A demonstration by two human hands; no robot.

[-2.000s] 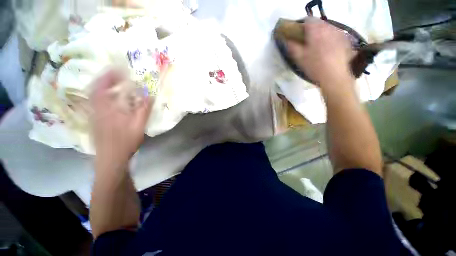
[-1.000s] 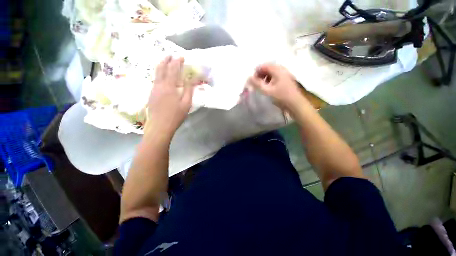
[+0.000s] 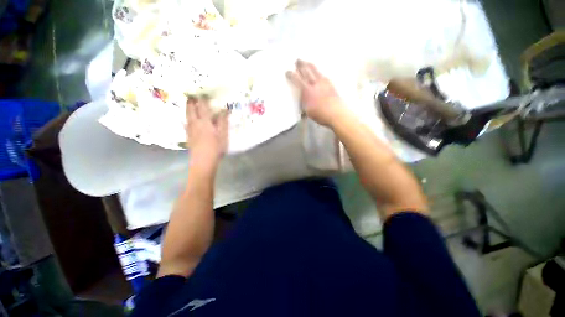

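Observation:
A white garment with small red, purple and yellow flowers (image 3: 167, 77) lies spread over the rounded padded arm (image 3: 87, 148) of the pressing table. My left hand (image 3: 207, 130) lies on the garment near its front edge, fingers apart, palm down. My right hand (image 3: 316, 96) rests at the garment's right edge, fingers extended and slightly blurred; neither hand shows a grip on the cloth. The steam iron (image 3: 424, 117), with a tan handle, sits on white cloth at the right, untouched.
A pale hose (image 3: 526, 104) runs right from the iron. A dark brown box (image 3: 74, 217) and a blue plastic basket (image 3: 37, 133) stand at the left. Striped cloth (image 3: 131, 257) hangs below the table. Black metal legs (image 3: 486, 223) stand on the green floor at the right.
My right hand has left the iron, which now points a different way. The garment's right part lies flatter. Since one second ago my right fingers have opened and both hands have shifted on the cloth.

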